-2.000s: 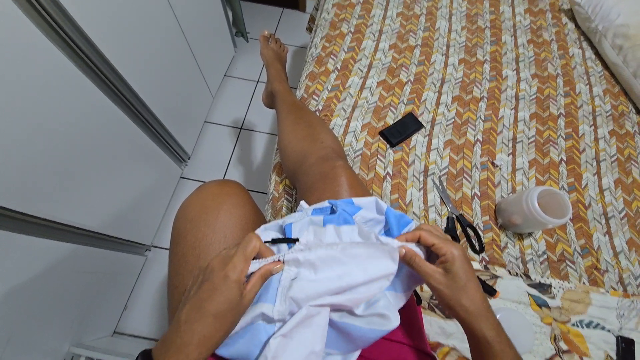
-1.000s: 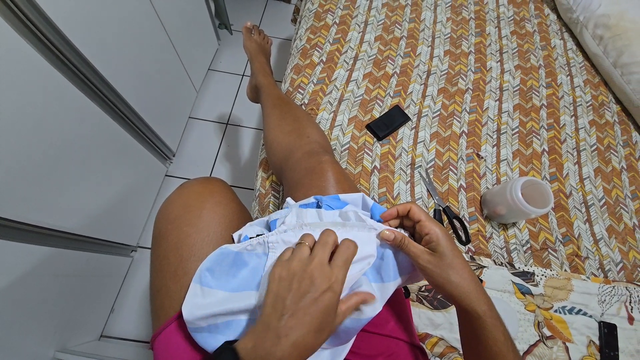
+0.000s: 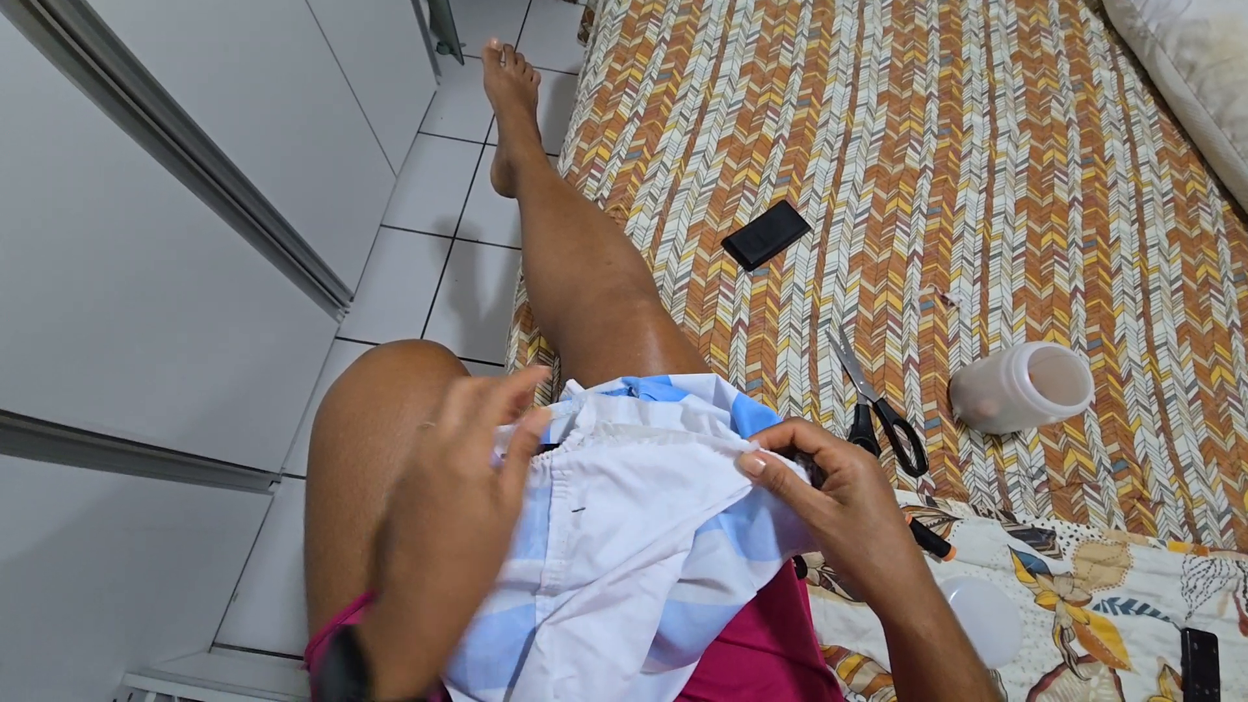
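Observation:
A white and light-blue cloth garment (image 3: 624,546) with a gathered edge lies across my lap. My right hand (image 3: 829,487) pinches its upper right edge between thumb and fingers. My left hand (image 3: 463,497), blurred, is raised over the garment's left side with thumb and fingers apart; whether a fingertip touches the cloth I cannot tell. A small dark mark or thread (image 3: 579,509) shows on the white fabric. Something dark is partly hidden at the gathered edge near my left fingers.
Black-handled scissors (image 3: 892,429), a translucent plastic jar (image 3: 1014,390) and a black phone (image 3: 766,235) lie on the patterned bedspread (image 3: 877,117). Nearer are a round translucent lid (image 3: 982,621), a dark object with an orange end (image 3: 931,538) and another dark object (image 3: 1199,665). White cabinet doors (image 3: 166,273) stand at left.
My left hand, flat on the cloth a second ago, has lifted and moved left. My right hand keeps its hold on the edge. The dark strip earlier by my left fingers is now mostly hidden.

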